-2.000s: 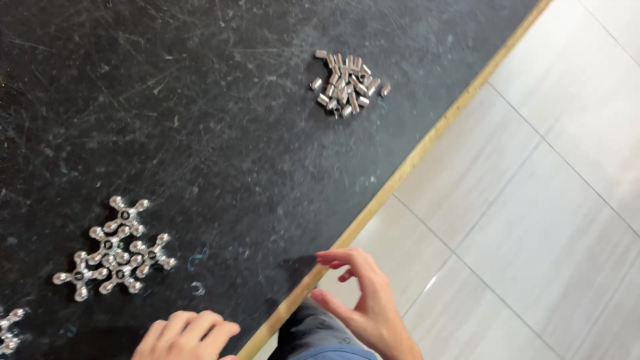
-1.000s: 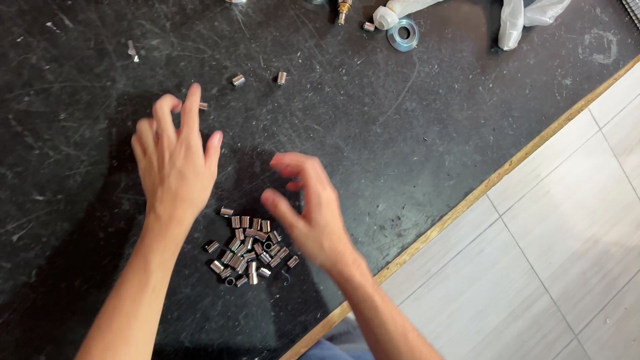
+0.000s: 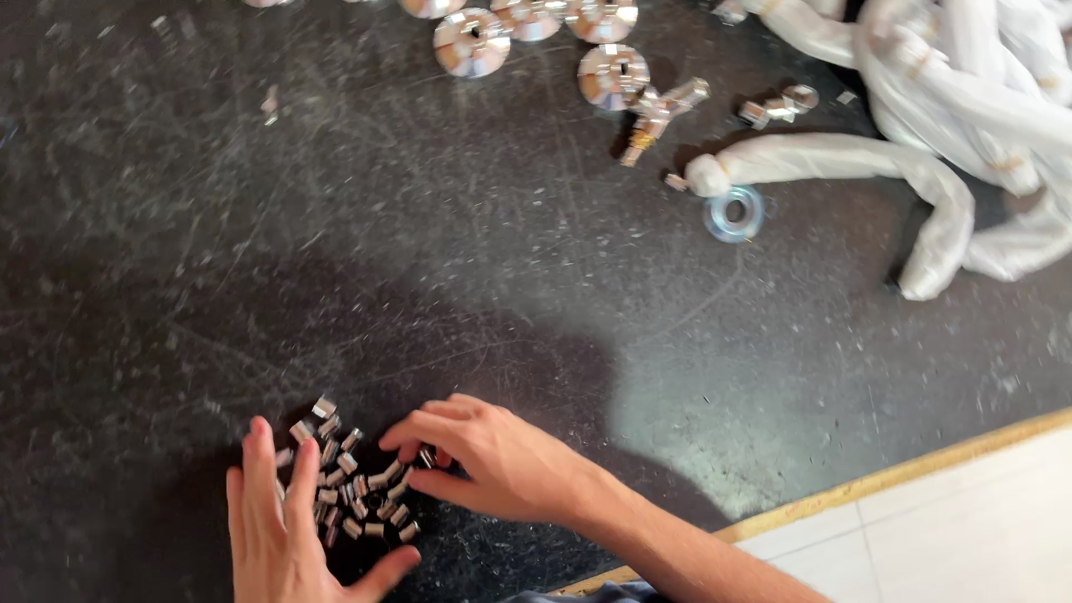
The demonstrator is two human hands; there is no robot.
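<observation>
A loose pile of short chromed metal sleeves [image 3: 360,494] lies on the black, scratched worktop at the lower left. My left hand [image 3: 285,528] rests along the pile's left side, fingers spread, thumb below the pile, with some pieces partly behind its fingers. From the right, my right hand [image 3: 461,456] reaches to the pile's edge, fingers curled down over it. One sleeve [image 3: 428,456] shows beneath the right hand's fingers; whether it is gripped cannot be made out.
Chromed round flanges [image 3: 471,43] lie along the top, beside a metal valve fitting [image 3: 657,117]. Long parts wrapped in white plastic [image 3: 837,159] fill the upper right, with a bluish ring washer [image 3: 734,214] near them. The worktop's wooden edge [image 3: 879,473] runs along the lower right.
My left hand has come back from the stray sleeves above to the pile's left side. My right hand has moved down to the pile. The view has shifted widely.
</observation>
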